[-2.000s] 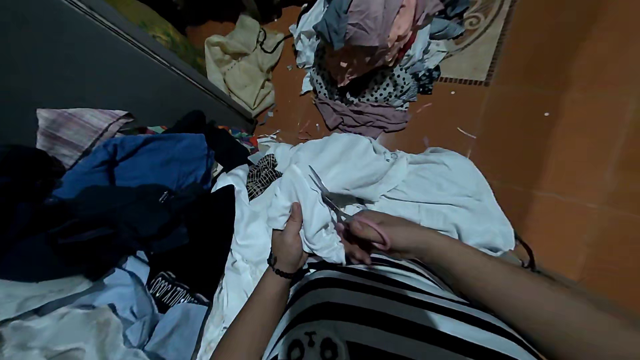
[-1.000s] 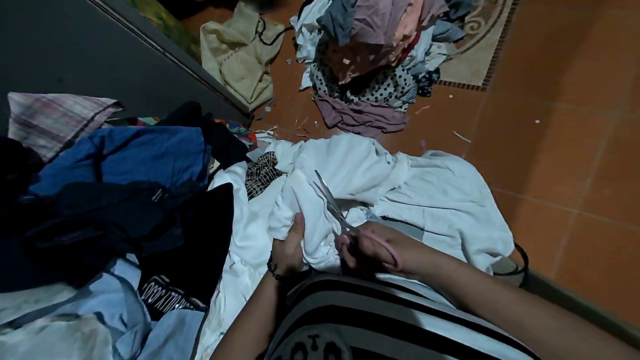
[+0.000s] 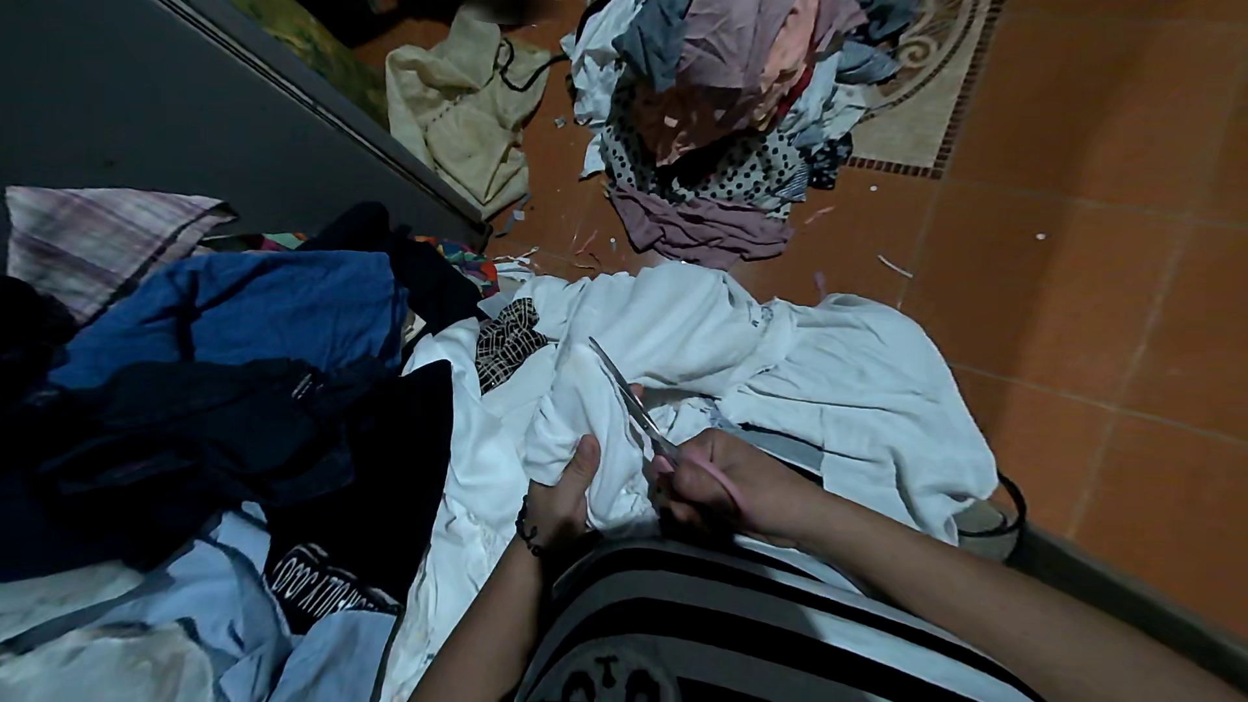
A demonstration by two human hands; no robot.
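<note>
A white cloth garment (image 3: 673,322) lies spread across my lap, over a black-and-grey striped garment. My left hand (image 3: 565,492) grips a bunched fold of the white cloth, thumb on top; its other fingers are mostly hidden under the fabric. In my right hand (image 3: 707,487) is a pair of scissors (image 3: 634,405) with pink handles. Their blades point up and to the left and lie against the white cloth beside my left hand. A dark checked piece of cloth (image 3: 509,343) rests on the white fabric to the left.
At the left lie piled clothes, including a blue garment (image 3: 253,307), black ones and a plaid cloth (image 3: 107,239). A heap of mixed clothes (image 3: 721,107) stands on the orange tiled floor (image 3: 1082,322) ahead, with scraps around it. A beige cloth (image 3: 468,107) lies beside a grey panel (image 3: 224,127).
Both hands stay at the white cloth, with the scissors kept in my right hand. The scissors have shifted slightly against the fold.
</note>
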